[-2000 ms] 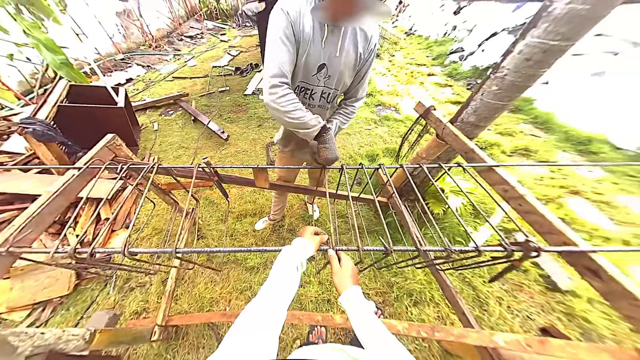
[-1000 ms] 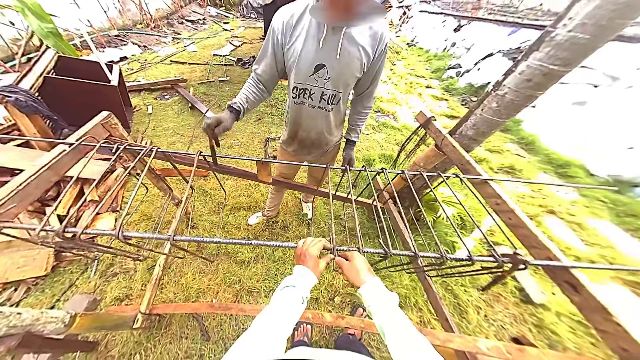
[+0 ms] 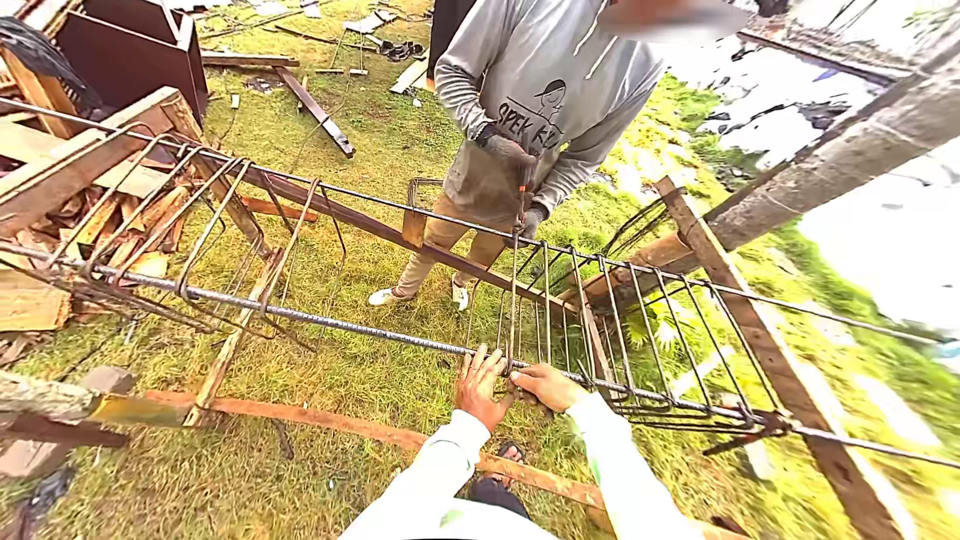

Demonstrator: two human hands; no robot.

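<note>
Both of my hands are at the near steel rebar (image 3: 352, 328) of a long cage, where a bent wire stirrup (image 3: 515, 300) meets it. My left hand (image 3: 481, 384) has its fingers over the bar just left of that joint. My right hand (image 3: 546, 387) pinches at the joint from the right, thumb toward the bar. Whether a thin tie is between the fingers cannot be seen. Across from me a co-worker's gloved hands hold a tool with an orange part (image 3: 523, 191) at the far rebar (image 3: 360, 193), above the same stirrup.
More stirrups (image 3: 637, 322) hang along the bars on the right, others on the left. Wooden supports (image 3: 772, 337) and a leaning trunk-like post (image 3: 832, 165) stand at right. Scrap wood (image 3: 142, 217) and a dark box (image 3: 127, 56) lie left. A low plank (image 3: 315, 420) crosses before my feet.
The co-worker's gloved hands, apart one second ago, are now together at the far rebar with the tool. My hands remain at the near bar.
</note>
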